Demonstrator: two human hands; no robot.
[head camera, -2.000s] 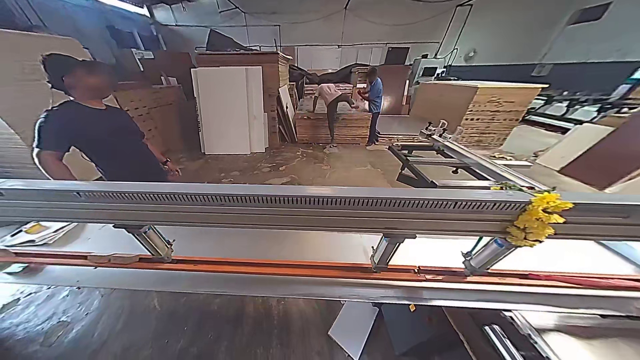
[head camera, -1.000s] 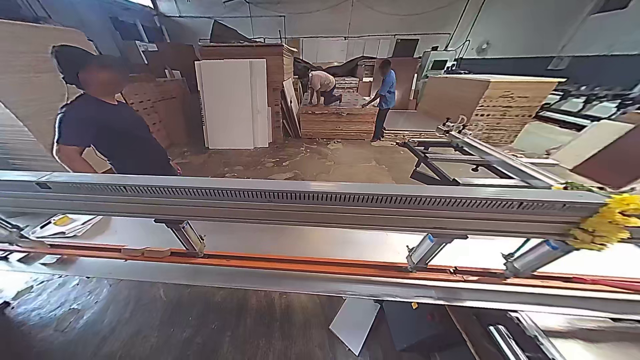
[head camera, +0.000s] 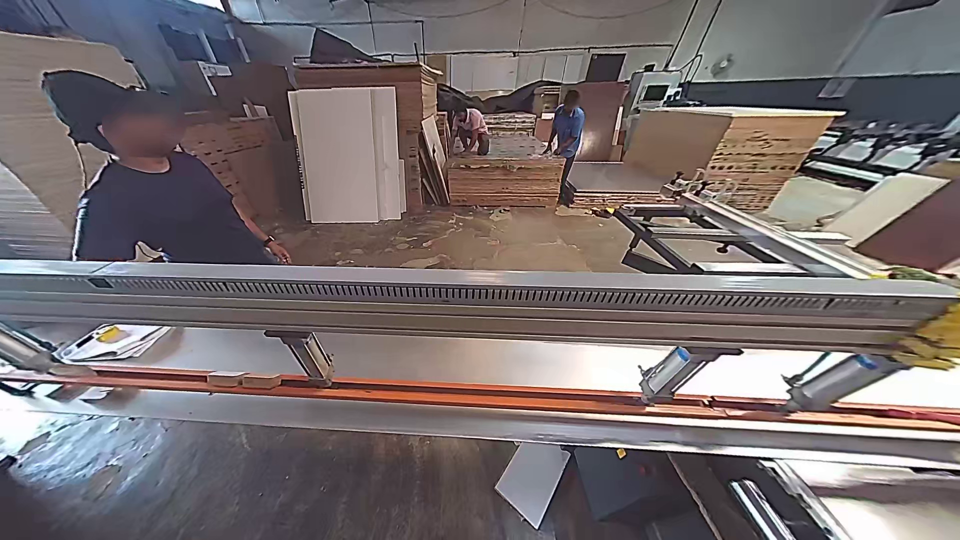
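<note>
Neither my left hand nor my right hand shows in the head view. A long slotted metal beam (head camera: 480, 296) crosses the whole view in front of me. Below it, several pneumatic cylinders (head camera: 666, 373) slant down to an orange rail (head camera: 450, 394). Two small wooden blocks (head camera: 244, 379) rest along that rail. Yellow flowers (head camera: 930, 337) hang at the beam's right end. Papers (head camera: 112, 341) with something yellow on them lie on the metal table (head camera: 450, 364) behind the rail at the left.
A person (head camera: 165, 202) in a dark shirt stands beyond the beam. White boards (head camera: 349, 154) lean on a stack. Two people (head camera: 568, 139) are at a low panel stack (head camera: 506, 180). A metal frame (head camera: 720, 240) extends at right; a white panel piece (head camera: 532, 484) lies below.
The far person in the light top, earlier upright with a leg raised, is now crouched at the panel stack. The person in blue has arms over the stack. The view has shifted left.
</note>
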